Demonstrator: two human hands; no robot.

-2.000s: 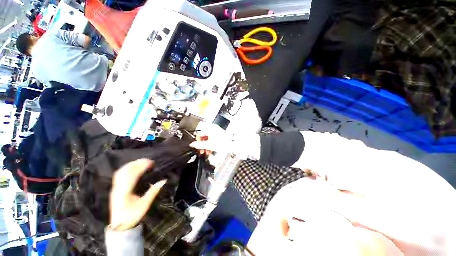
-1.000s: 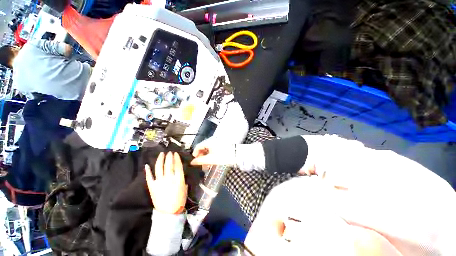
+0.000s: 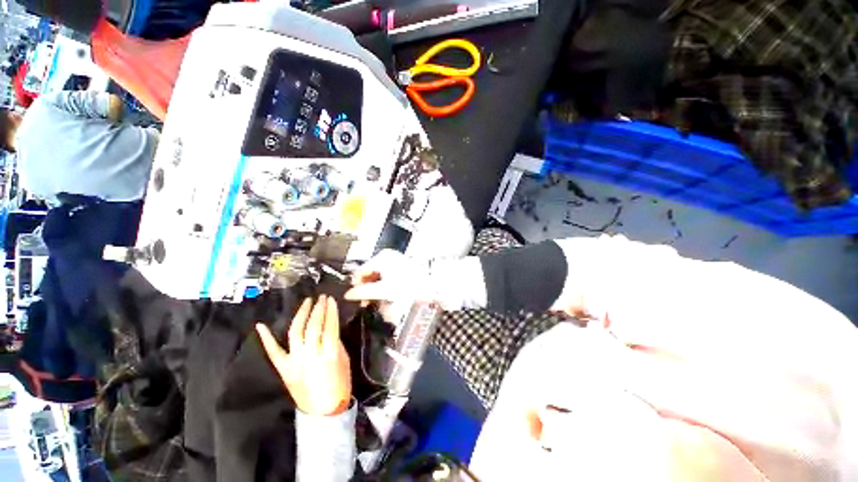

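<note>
The black fabric section (image 3: 230, 377) lies under the needle area of the white overlock machine (image 3: 202, 122) and drapes left. Plaid cloth (image 3: 141, 414) hangs beside it at the lower left. My left hand (image 3: 318, 362) rests flat on the black fabric, fingers spread, just below the presser foot area (image 3: 282, 270). My right hand (image 3: 376, 281) pinches the fabric's edge between thumb and fingers, right beside the presser foot area. The needle itself is too small to make out.
Scissors with yellow-orange handles (image 3: 442, 77) lie on the black table (image 3: 489, 104), below a grey tray (image 3: 470, 17). A blue crate (image 3: 649, 160) with plaid pieces (image 3: 771, 85) stands at the right. Trimmings litter the floor (image 3: 602, 212). Another person (image 3: 85, 151) is at the upper left.
My left hand has come down from the left to lie flat on the black fabric near the presser foot. My right hand stays at the fabric edge. The view has shifted slightly.
</note>
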